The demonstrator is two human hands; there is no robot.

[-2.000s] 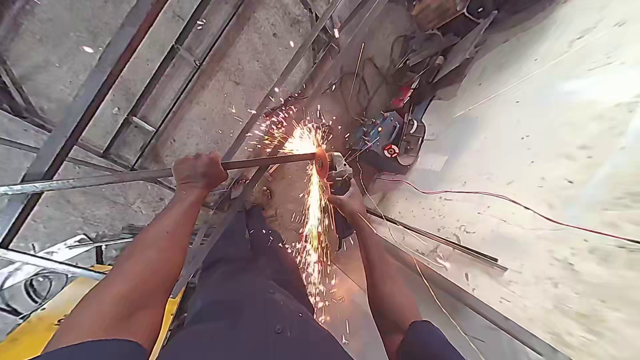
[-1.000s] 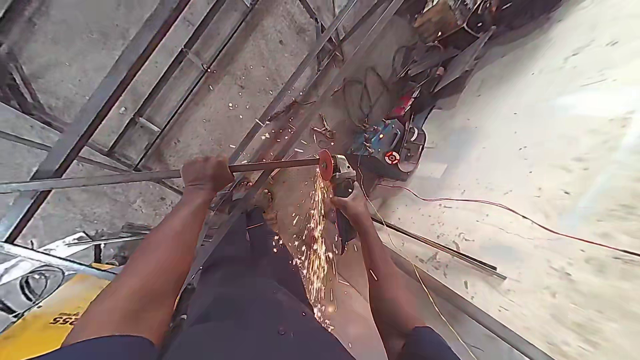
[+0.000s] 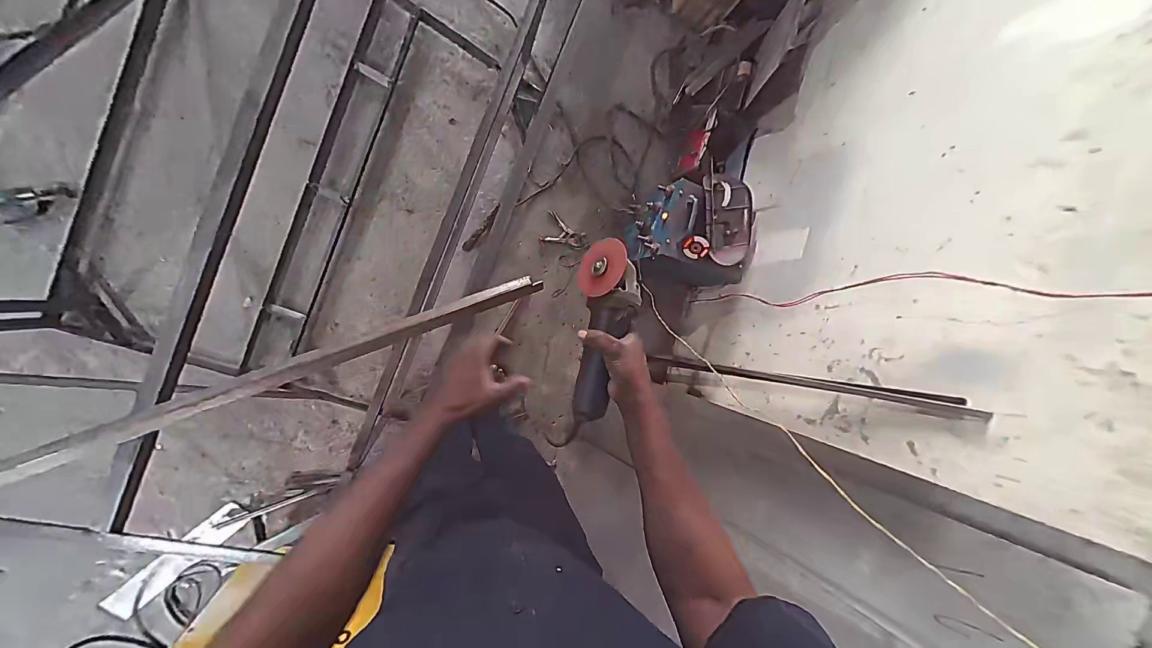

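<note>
My right hand is closed around the dark body of an angle grinder, whose red disc faces up at the centre. No sparks show at the disc. To the left of the grinder, my left hand is off the metal bar, blurred, with its fingers apart and nothing in it. Just above that hand lies the end of the long metal bar, which slopes down to the left across the metal frame.
A blue welding machine stands beyond the grinder, with locking pliers near it. A red cable and a yellow cord run to the right. Thin metal bars lie right of my right hand. Something yellow is at lower left.
The sparks have stopped. My left hand has let go of the metal bar and moved right, toward the grinder. The grinder is now apart from the bar.
</note>
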